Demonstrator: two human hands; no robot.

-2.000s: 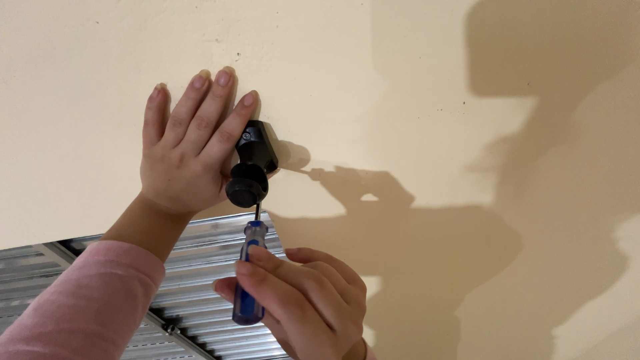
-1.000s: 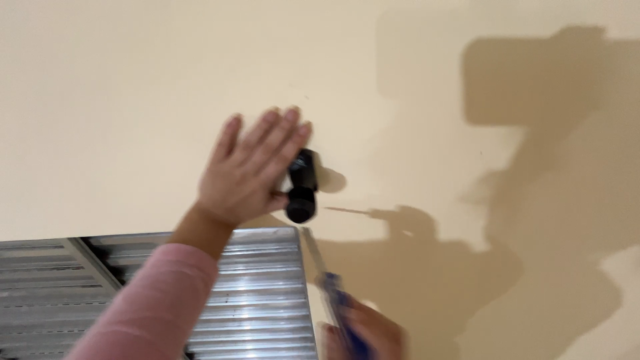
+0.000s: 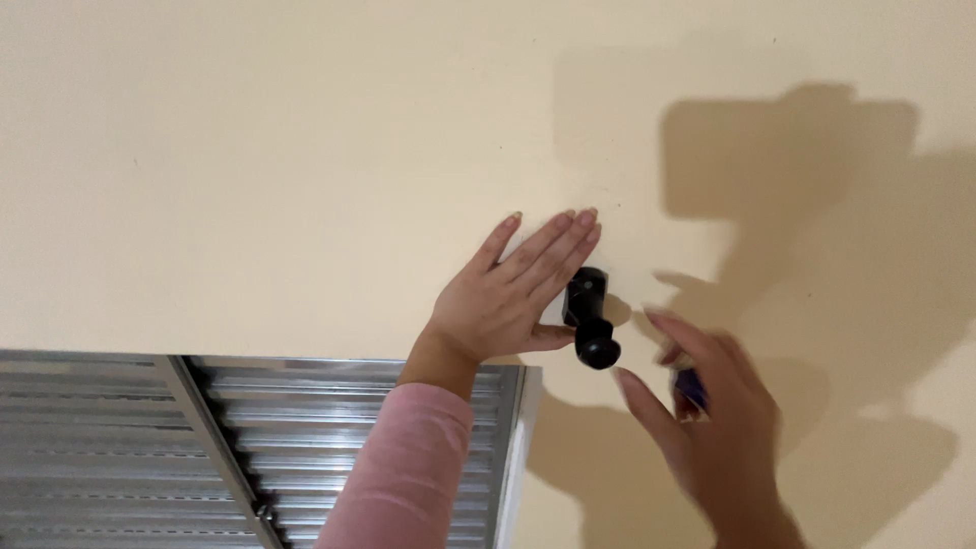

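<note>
My left hand (image 3: 511,293) lies flat against the cream wall, with its index finger and thumb beside a black bracket with a round knob end (image 3: 587,316). The bracket stands on the wall above the window's top right corner. To the right of it is my right hand (image 3: 709,412), slightly blurred, thumb and index finger spread near the knob without touching it. In its palm, held by the other fingers, is a screwdriver with a blue handle (image 3: 690,389); its shaft is hidden.
Below the hands, a window with metal louvres or a shutter (image 3: 305,450) fills the lower left, with a metal frame bar (image 3: 221,450) across it. Shadows of the person and of a boxy shape fall on the cream wall (image 3: 305,152) at the right.
My right hand has moved from below the bracket to its right side. The screwdriver, whose tip was at the knob two seconds ago, is now tucked in the palm. The view has shifted.
</note>
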